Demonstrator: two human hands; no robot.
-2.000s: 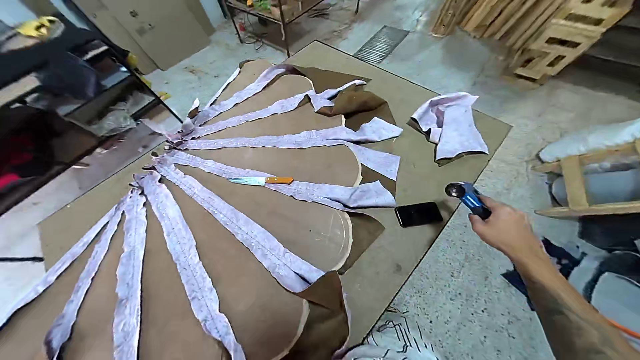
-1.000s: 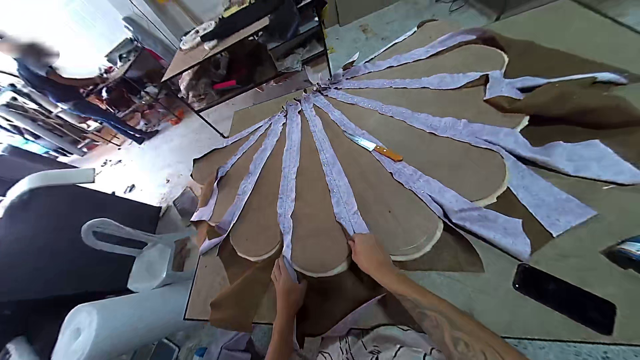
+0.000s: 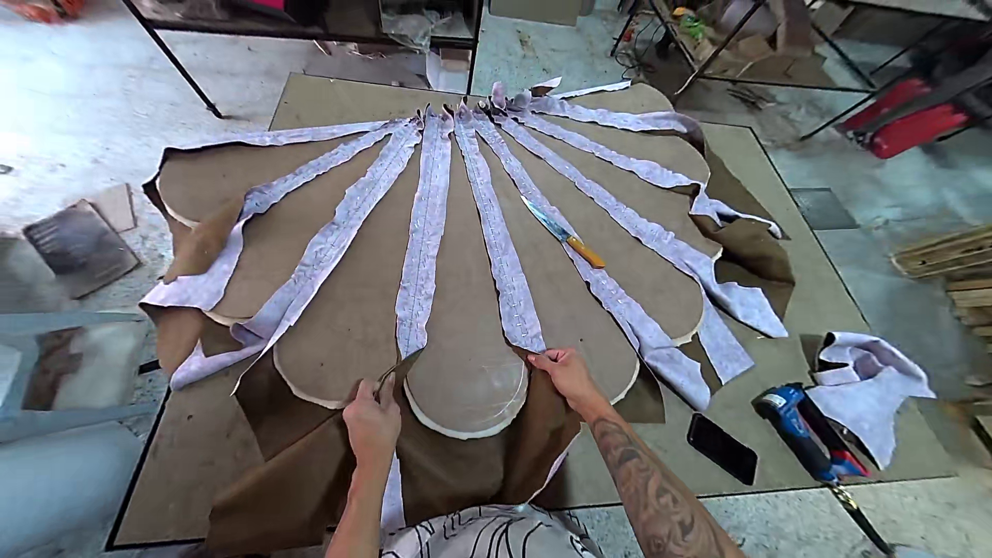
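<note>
A large fan of sewn brown leather or leather-like panels lies wrong side up, with pale lilac seam strips radiating from a gathered centre and foam edges showing at the rounded ends. My left hand pinches the brown edge at the lower end of one strip, left of the middle lobe. On that lobe's other side, my right hand grips the edge at the foot of the neighbouring strip. Brown flaps hang toward my body. A knife with an orange handle rests on the panels, right of centre.
The board-topped table carries a black phone, a blue power tool with an air hose fitting, and a loose lilac-backed scrap at the right. Wooden slats stand beyond the right edge. Shelving stands behind, a white roll at left.
The blue tool, in my right hand two seconds ago, now lies on the table. Both hands have come to the near edge of the panels. The view has swung round.
</note>
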